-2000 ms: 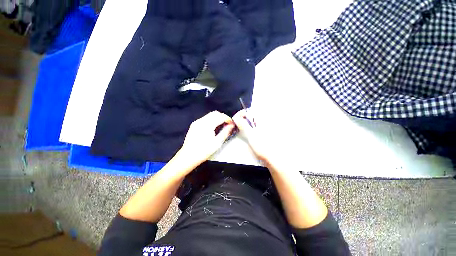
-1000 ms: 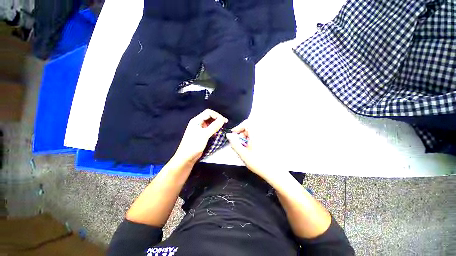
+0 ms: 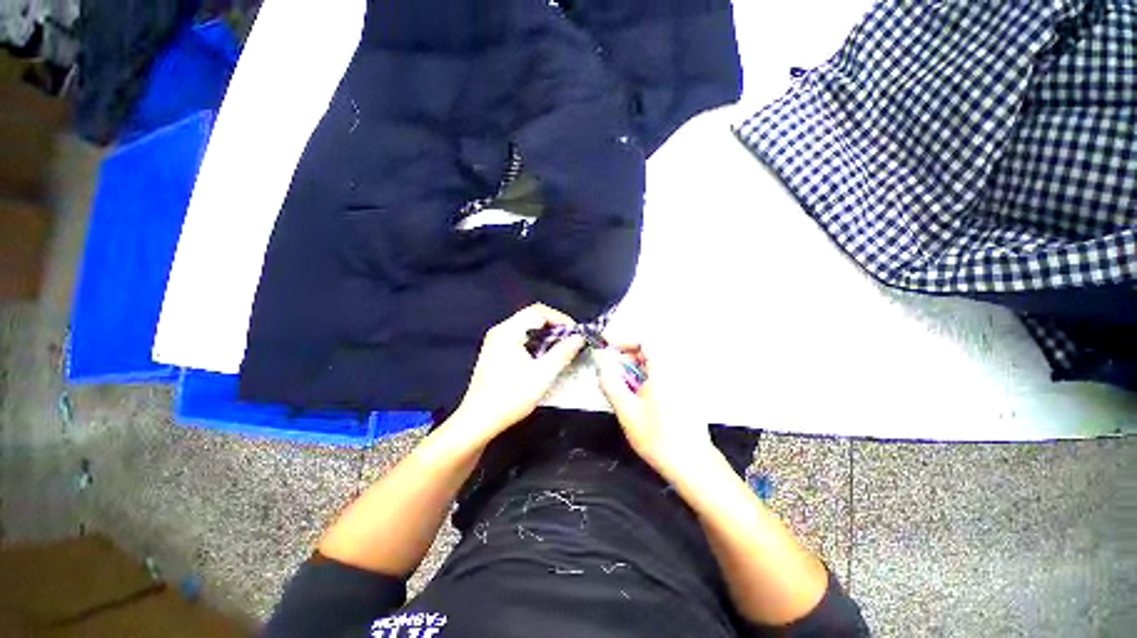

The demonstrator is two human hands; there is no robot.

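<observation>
A navy padded vest (image 3: pixel 362 274) lies on the white table, its armhole (image 3: pixel 505 214) showing table through it. My left hand (image 3: pixel 518 368) pinches the vest's near edge, where a bit of gingham check shows between the fingers. My right hand (image 3: pixel 642 399) is beside it, fingertips nearly touching the left ones at the same edge. Small red and blue glints of the thread snips (image 3: pixel 633 370) show in my right hand; the blades cannot be made out. Pale thread ends lie on the navy cloth.
A gingham and navy garment pile (image 3: pixel 948 150) lies at the right of the white table (image 3: pixel 773 324). Blue bins (image 3: pixel 131 262) stand at the left, with dark garments behind. My black apron (image 3: pixel 549 536) carries loose threads. A cardboard box (image 3: pixel 87 586) is at lower left.
Both hands have moved slightly down and closer together at the vest's edge. The check edge, spread open a second ago, is now bunched between the fingers. The vest has barely shifted.
</observation>
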